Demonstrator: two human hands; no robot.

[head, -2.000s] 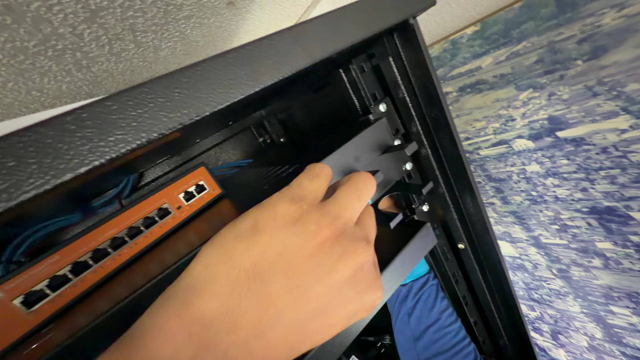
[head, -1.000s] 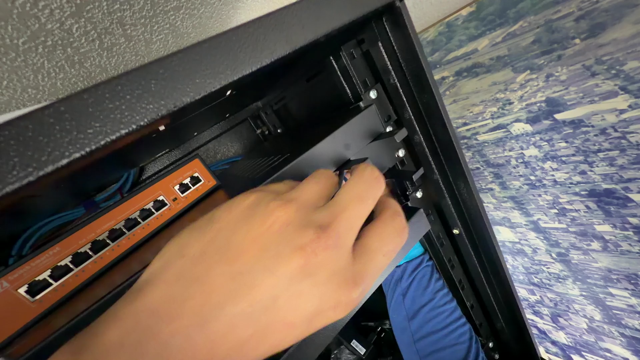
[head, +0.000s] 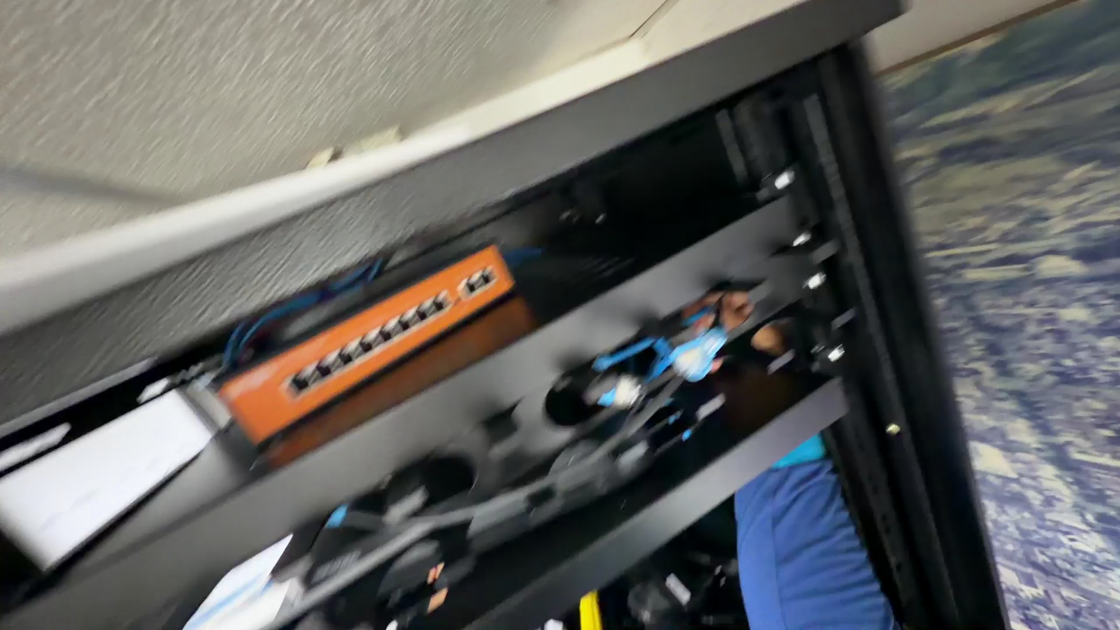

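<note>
The view is blurred. My left hand is out of view. A blue sleeve with a teal cuff, apparently on my right arm, rises at the lower right and passes behind the lower metal edge of the rack. Bits of skin, apparently fingers of my right hand, show through the gaps at the right end of a black rack panel; most of that hand is hidden. Just left of them are light blue cables and a bright blue-white piece. Whether the fingers hold anything is unclear.
An orange network switch with a row of ports sits above the panel. The black cabinet frame bears several screws on its inner rail. White sheets or labels lie at the left. A yellow strip shows low down.
My left hand, earlier at the right end of the panel, has left the view, uncovering the cables and panel openings. The view has swung to show more of the rack.
</note>
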